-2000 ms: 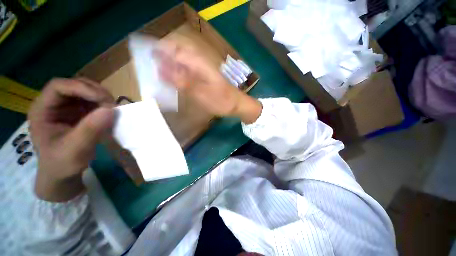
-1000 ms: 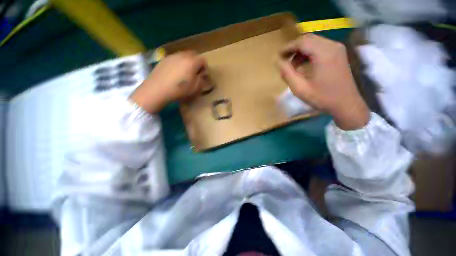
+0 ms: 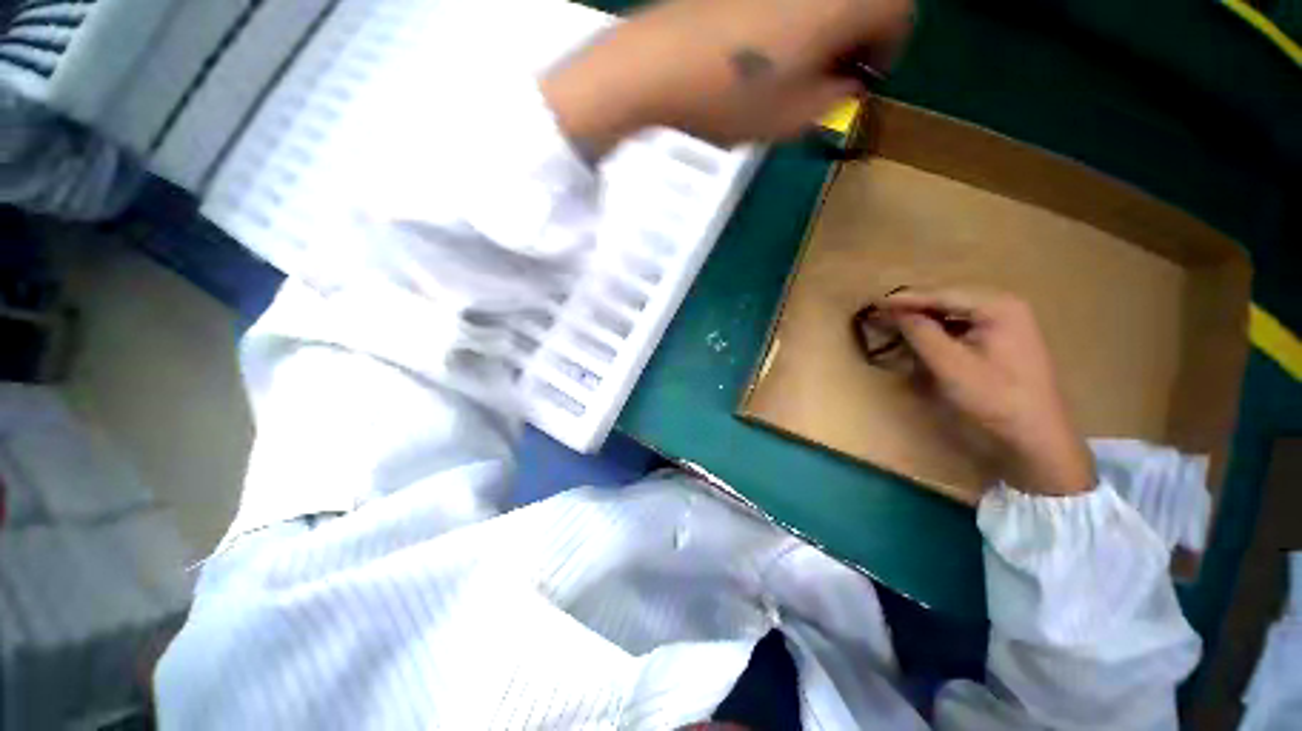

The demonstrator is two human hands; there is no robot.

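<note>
The shallow brown carton [image 3: 1000,214] lies open on the green bench in front of me. My right hand [image 3: 992,371] is inside it, with thumb and finger pinching a small black open square frame [image 3: 878,336] near the carton's left side. My left hand [image 3: 843,57] is at the top, beyond the carton's far left corner, blurred and with its fingers curled. A blurred dark piece, seemingly another black frame, shows at its fingers. White protective sleeves [image 3: 1154,486] lie in the carton's near right corner. The white foam tray [image 3: 628,307] has rows of slots, and my left sleeve hides part of it.
More thick white foam trays [image 3: 186,72] are stacked at the upper left. A yellow line [image 3: 1275,343] crosses the green bench at the right. Loose white sleeves [image 3: 1278,671] show at the lower right edge. The floor shows at the left.
The view has swung left, bringing more foam trays into sight. My right hand has let go of the white sleeve and now grips a frame. My left hand has moved out past the carton's corner.
</note>
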